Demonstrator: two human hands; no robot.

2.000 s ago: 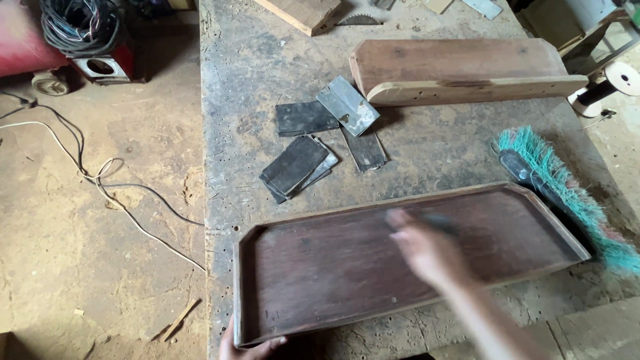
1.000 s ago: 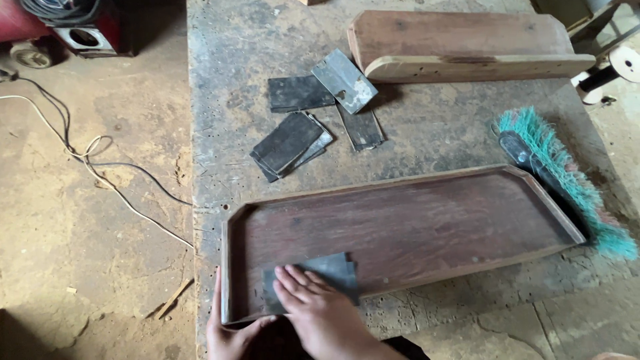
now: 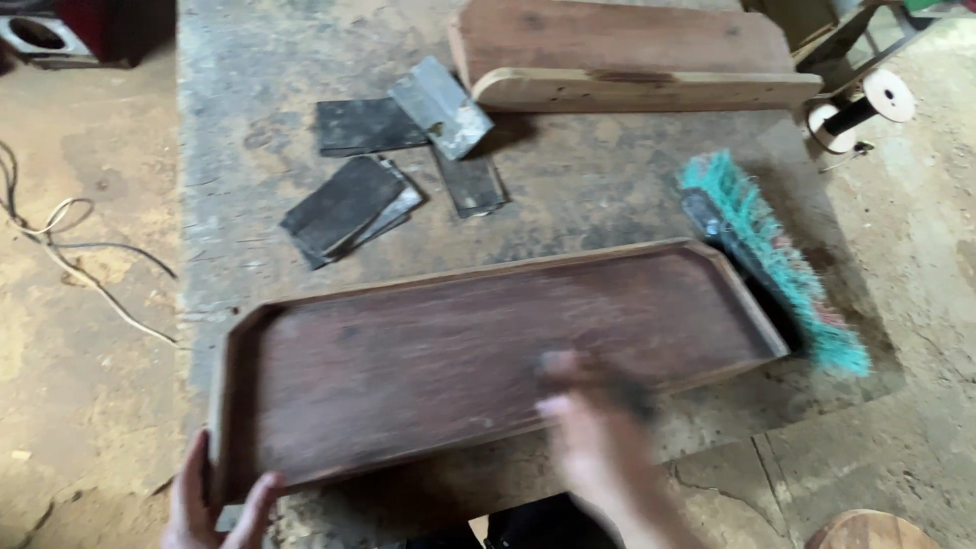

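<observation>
A shallow wooden tray (image 3: 473,351) with a dark reddish-brown inside and angled far corners lies on the worn workbench (image 3: 259,229). At its near left corner my left hand (image 3: 217,496) grips the rim, thumb and fingers on either side. My right hand (image 3: 595,419), blurred by motion, is over the tray's near edge, right of the middle, with a dark sheet of sandpaper partly showing beneath it. Beyond the tray lie folded dark sandpaper pieces (image 3: 347,206), another dark piece (image 3: 370,126) and a greyish sheet (image 3: 442,107).
A second wooden piece (image 3: 625,38) with a pale edge board lies at the back. Right of the tray rests a brush head with teal bristles (image 3: 785,267). Past the bench stands a spool (image 3: 862,110). A cord (image 3: 84,274) runs over the floor at left.
My right hand has moved right along the tray from its left part, where it pressed the sandpaper a second ago. My left hand stays at the near left corner.
</observation>
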